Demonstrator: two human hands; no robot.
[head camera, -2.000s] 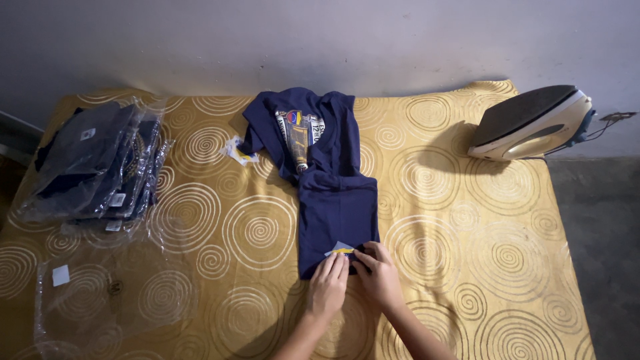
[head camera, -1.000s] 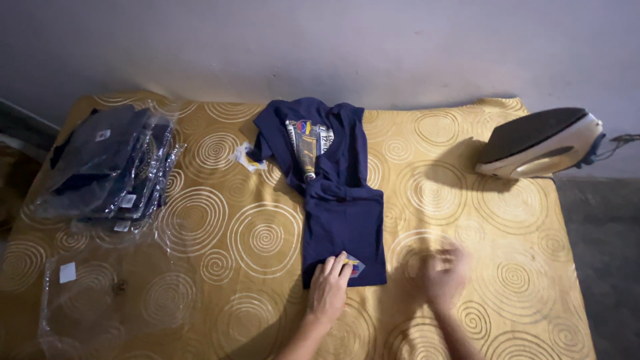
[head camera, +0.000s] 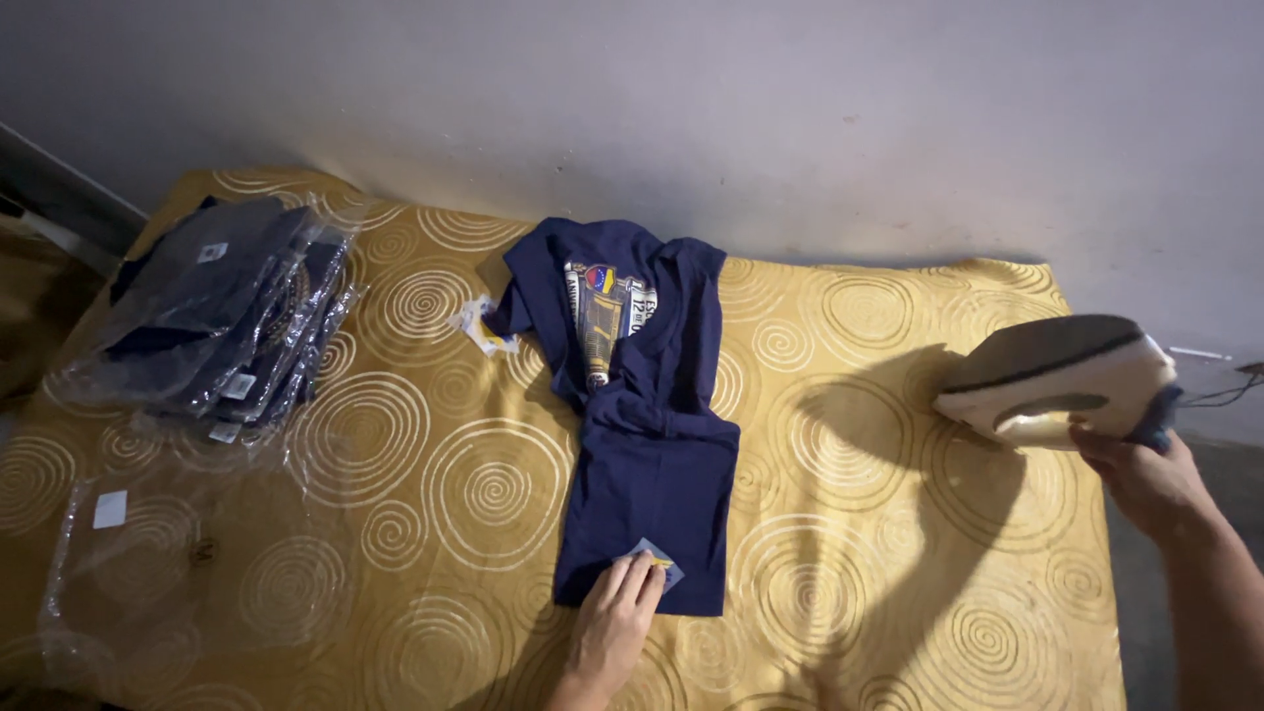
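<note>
A navy blue T-shirt (head camera: 657, 474) with a printed design lies on the gold cloth with spiral patterns, its sleeve part stretched toward me. My left hand (head camera: 620, 617) rests flat near the sleeve's hem, fingertips on a small clear transfer sheet (head camera: 660, 561) with a yellow and blue print. At the right, my right hand (head camera: 1145, 479) grips a clothes iron (head camera: 1047, 385) by its handle; the dark soleplate faces up and away from me. Part of the handle is hidden by the fingers.
Several folded dark garments in clear plastic bags (head camera: 227, 306) are stacked at the left. An empty clear bag (head camera: 197, 583) lies in front of them. A scrap of printed film (head camera: 486, 326) touches the shirt's left side. The iron's cord (head camera: 1220, 393) trails off right; a grey wall (head camera: 632, 118) stands behind.
My right hand has left the transfer sheet, moved right and taken hold of the iron, which stood untouched at the right before. My left hand has stayed on the transfer sheet.
</note>
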